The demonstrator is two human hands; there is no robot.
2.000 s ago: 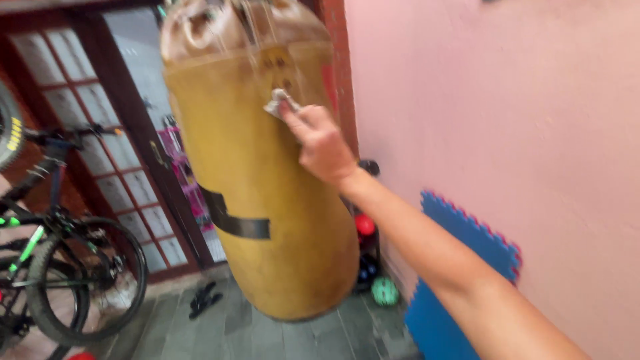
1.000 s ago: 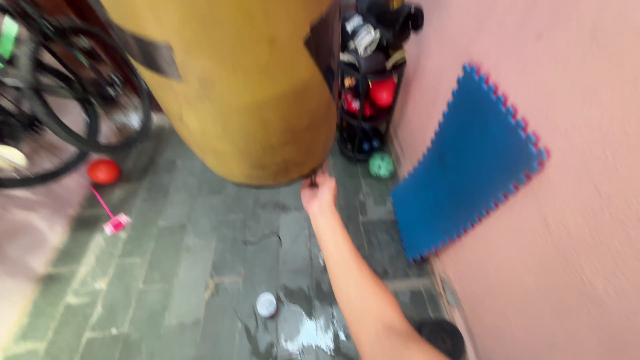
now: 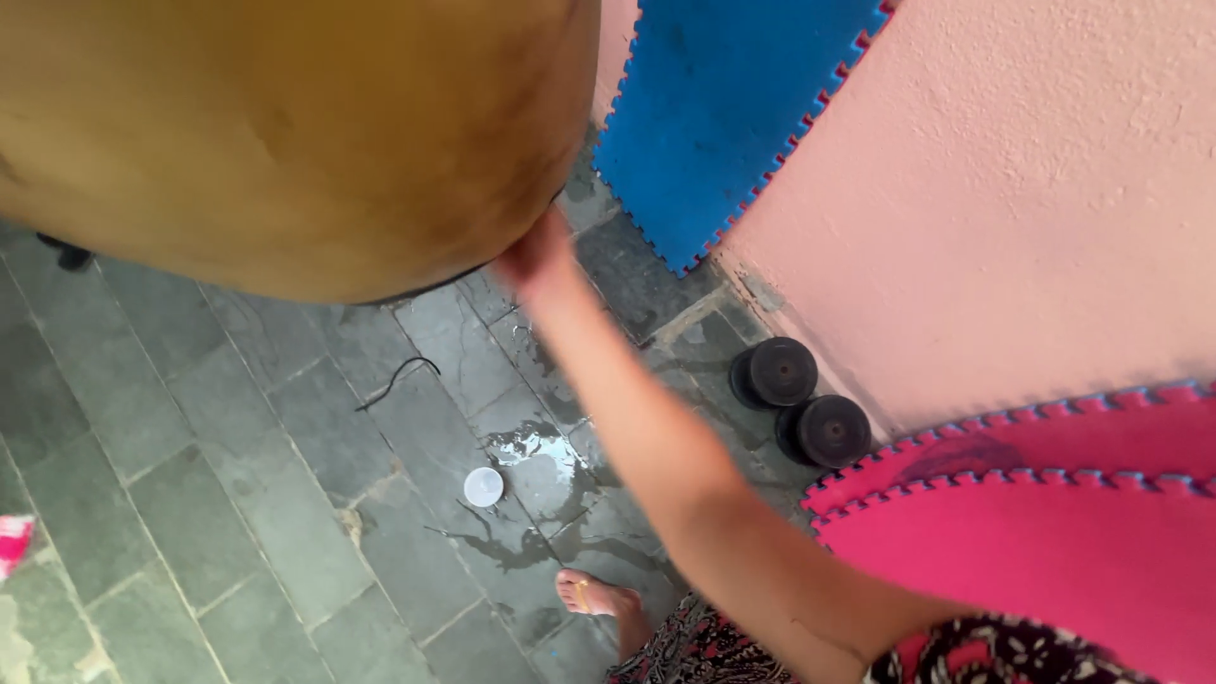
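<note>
A yellow-brown punching bag (image 3: 313,142) hangs across the upper left, its rounded bottom edge above the floor. My right hand (image 3: 537,255) is at the lower right rim of the bag, blurred, with its fingers partly hidden by the bag's edge. Whether it grips the bag or holds something against it cannot be seen. The arm reaches up from the lower right corner. My left hand is out of view.
Wet patches and a small white round container (image 3: 484,486) are on the slate floor, near a thin black cord (image 3: 397,382). Black dumbbells (image 3: 823,430) stand by the pink wall. A blue foam mat (image 3: 712,104) and pink foam mats (image 3: 969,560) lean there. A sandalled foot (image 3: 597,595) shows below.
My right hand was at the bag's upper front with a whitish cloth-like thing two seconds ago, then at its bottom edge, where it remains. The view has tilted down.
</note>
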